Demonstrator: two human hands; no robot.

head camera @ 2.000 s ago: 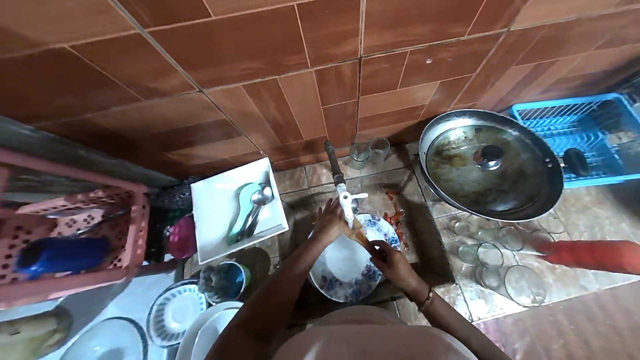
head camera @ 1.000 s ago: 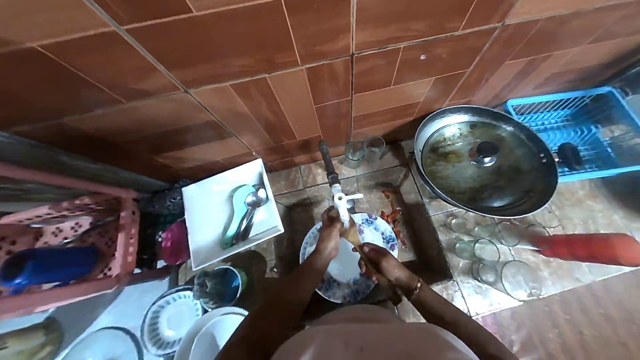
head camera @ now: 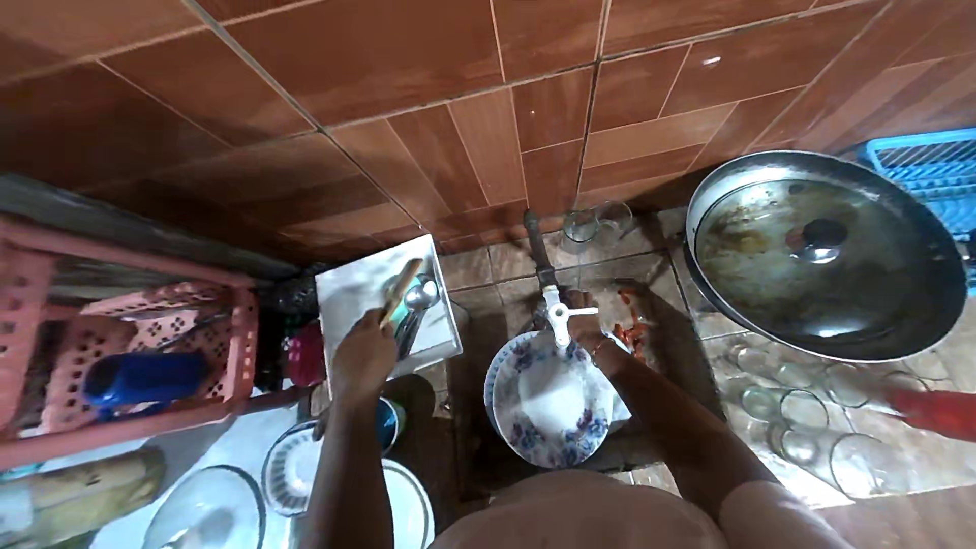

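My left hand (head camera: pixel 370 351) holds a flat wooden utensil (head camera: pixel 400 291) over the white square tray (head camera: pixel 446 309), where metal spoons (head camera: pixel 419 296) and a green utensil lie. My right hand (head camera: pixel 585 326) is in the sink just behind and right of the white tap (head camera: pixel 559 314); its fingers are partly hidden, and whether it grips anything is unclear. Beneath the tap spout lies a white plate with blue floral patches (head camera: pixel 550 400), with another plate's rim showing under it. Reddish-orange scraps (head camera: pixel 631 332) lie in the sink beside my right hand.
A large pan with a glass lid (head camera: pixel 827 267) stands at right, with several drinking glasses (head camera: pixel 801 412) before it and a blue rack (head camera: pixel 934 164) behind. A pink plastic basket (head camera: pixel 244 335) is at left, with bowls and plates (head camera: pixel 293 465) below. Two glasses (head camera: pixel 581 227) stand by the wall.
My left hand has moved from the tap to the white tray at left, carrying the wooden utensil. My right hand has moved from over the plate to behind the tap.
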